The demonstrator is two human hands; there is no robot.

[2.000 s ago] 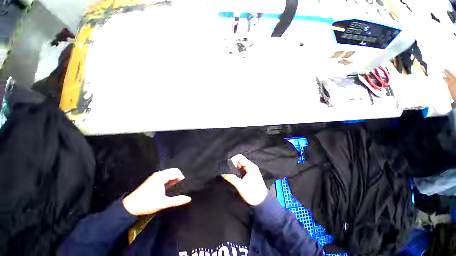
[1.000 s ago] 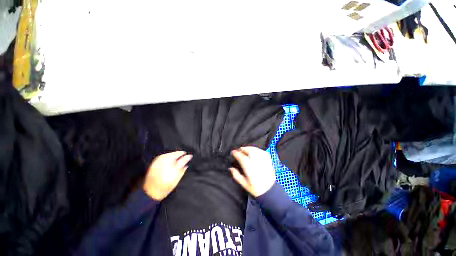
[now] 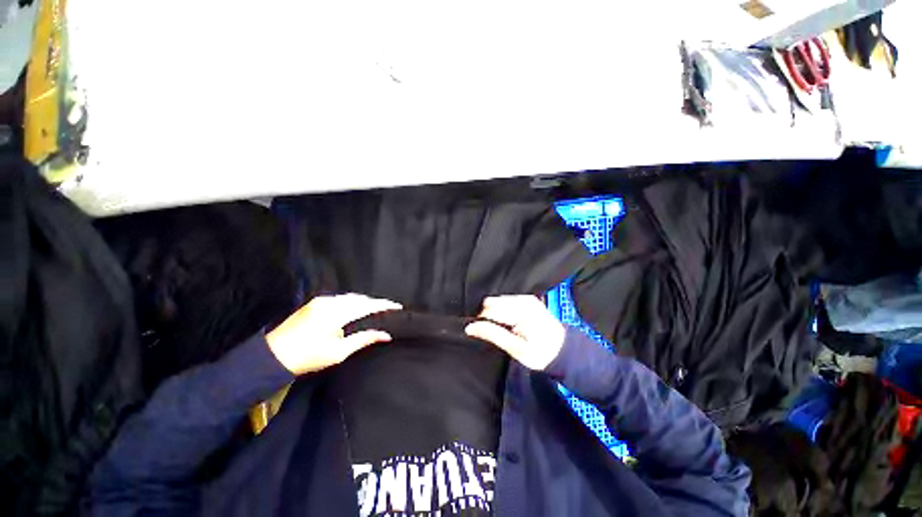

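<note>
A black garment piece (image 3: 425, 242) lies over my lap, below the table's front edge. Its near edge is a narrow black band (image 3: 430, 324), held level between my two hands in front of my printed black shirt. My left hand (image 3: 329, 333) pinches the band's left end between thumb and fingers. My right hand (image 3: 521, 330) pinches its right end the same way. The cloth between the hands and the table hangs in soft folds. The fingertips behind the band are partly hidden.
The white table (image 3: 384, 101) spans the top. Red-handled scissors (image 3: 807, 66) and a clear plastic bag (image 3: 743, 86) lie at its right. Black garment heaps lie left (image 3: 56, 333) and right (image 3: 698, 293). A blue perforated crate (image 3: 596, 224) shows between the cloth.
Two seconds ago my hands were apart over the cloth with fingers open. Now they pinch the band's edge and hold it straight. The view has tipped down, so the machine is mostly out of frame.
</note>
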